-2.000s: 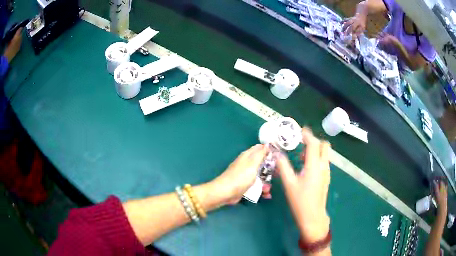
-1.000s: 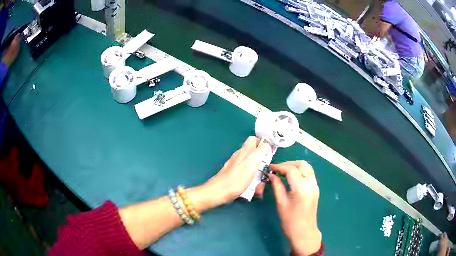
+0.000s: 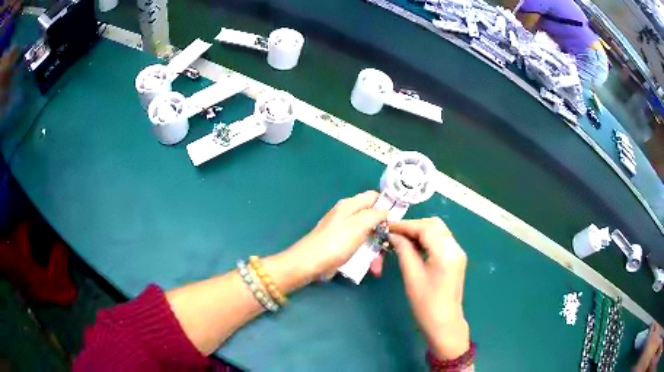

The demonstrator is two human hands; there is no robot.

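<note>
A white plastic housing (image 3: 408, 179) with a round spoked head and a flat arm is in front of me, its head up by the pale rail and its arm pointing down toward me. My left hand (image 3: 346, 231) holds the housing by its arm from the left. My right hand (image 3: 431, 265) pinches a tiny circuit board (image 3: 380, 236) at the middle of the arm between thumb and forefinger. The fingertips hide part of the board. Whether thin wires join it to the head, I cannot tell.
Three white housings (image 3: 275, 116) with loose boards stand left along the pale rail (image 3: 495, 218). The dark green conveyor (image 3: 320, 94) carries spaced units. Small white parts (image 3: 571, 308) and board strips (image 3: 603, 334) lie lower right. A black box (image 3: 62, 47) and another person's hand are at the edges.
The conveyor units have moved up and left. My right hand has come from beside the head down to the board on the arm. The housing's head now faces up more openly.
</note>
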